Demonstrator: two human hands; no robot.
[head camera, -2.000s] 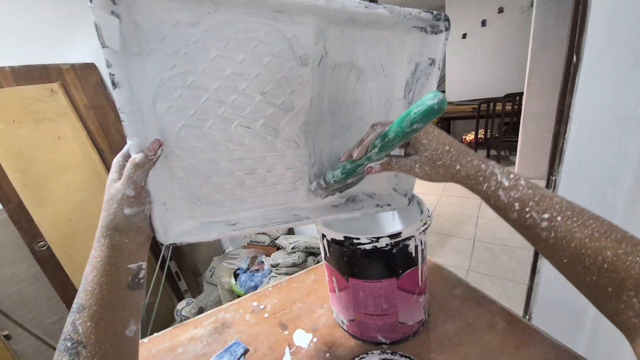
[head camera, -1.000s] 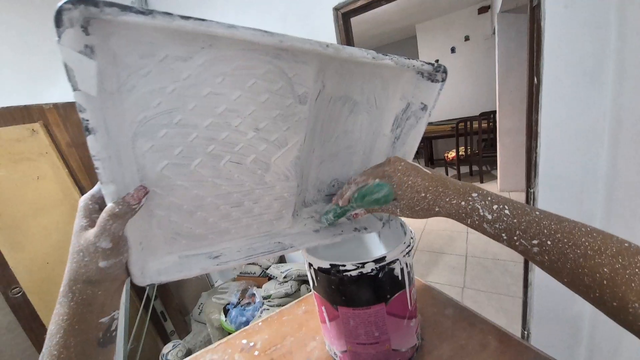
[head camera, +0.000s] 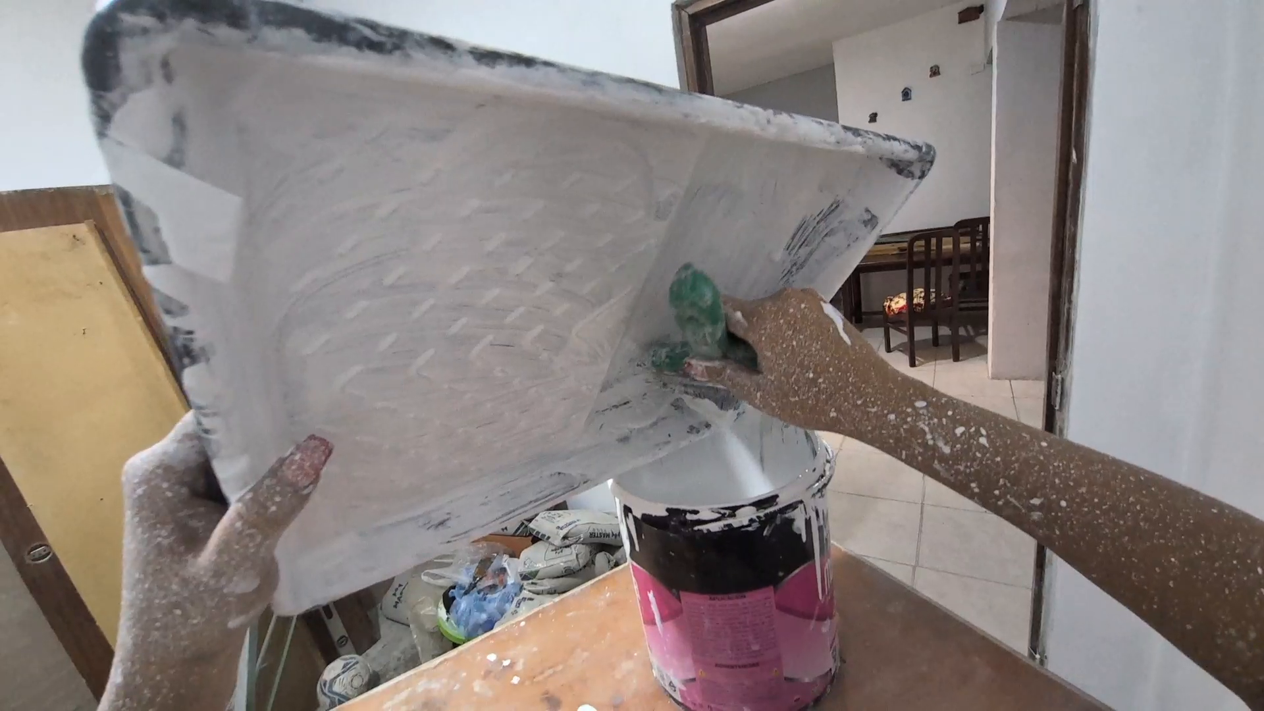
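A paint tray (head camera: 444, 257) coated in white paint is tilted up, its lower right part over a pink and black paint bucket (head camera: 736, 592). My left hand (head camera: 212, 553) grips the tray's lower left edge, thumb on the inner face. My right hand (head camera: 790, 346) holds a green-handled paintbrush (head camera: 697, 306) against the tray's smooth lower right part; its bristles are mostly hidden. White paint runs from there into the bucket. Both hands and forearms are spattered with white paint.
The bucket stands on a paint-spotted wooden table (head camera: 889, 632). Behind the table lie filled bags (head camera: 563, 553) and a blue plastic bag (head camera: 484, 592). Yellowish board (head camera: 79, 395) leans at the left. Past a doorway stand dark wooden chairs (head camera: 933, 286).
The brush handle, earlier pointing up to the right, now points up beside my right hand. The tray is tilted more, its right side lower. A white stream now falls into the bucket.
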